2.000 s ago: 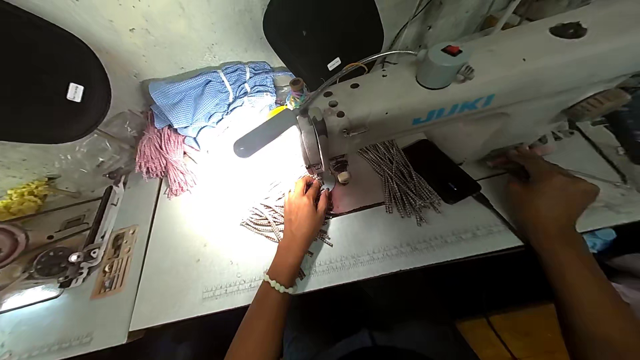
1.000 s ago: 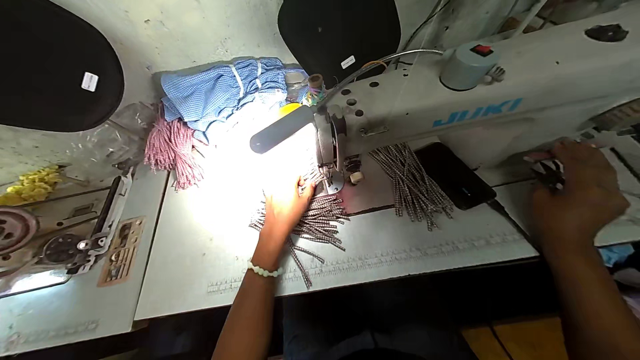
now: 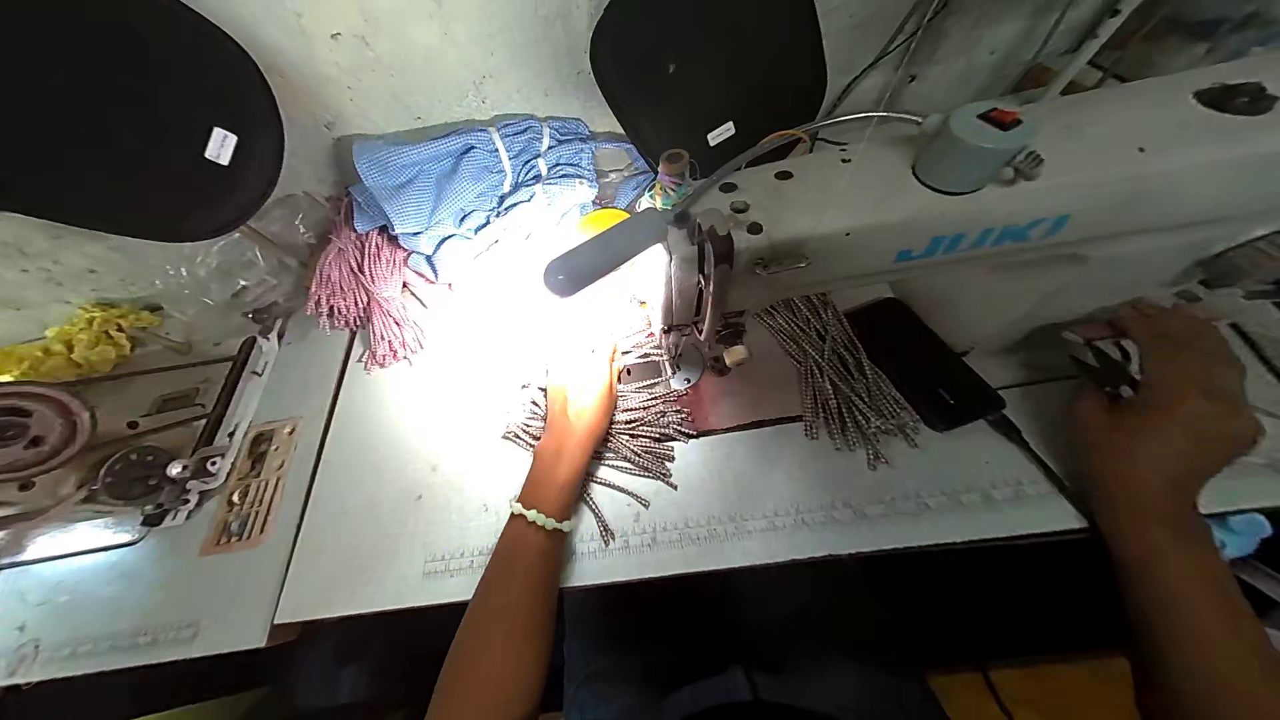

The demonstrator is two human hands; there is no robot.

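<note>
My left hand [image 3: 580, 390] lies on a bunch of thin checked fabric cords [image 3: 640, 430] just left of the needle area of a Juki sewing machine [image 3: 900, 220]. Glare from the lamp [image 3: 610, 252] hides its fingers, so its hold is unclear. My right hand [image 3: 1175, 400], at the right under the machine arm, has thread snips [image 3: 1108, 365] in it. A second bunch of checked cords [image 3: 840, 380] lies on the table right of the needle, beside a black phone [image 3: 925, 365] with a cable plugged in.
Blue checked fabric [image 3: 450, 185] and a bunch of pink cords [image 3: 370, 290] lie at the back left. A thread cone [image 3: 672, 170] stands behind the lamp. Another machine [image 3: 130, 450] is at the left, with yellow material [image 3: 85, 340] behind it. A printed ruler [image 3: 700, 535] runs along the table's front edge.
My left hand has moved left from beside the needle, and more of the cords near it show. My right hand has shifted, and the snips in it now show. The view has turned slightly.
</note>
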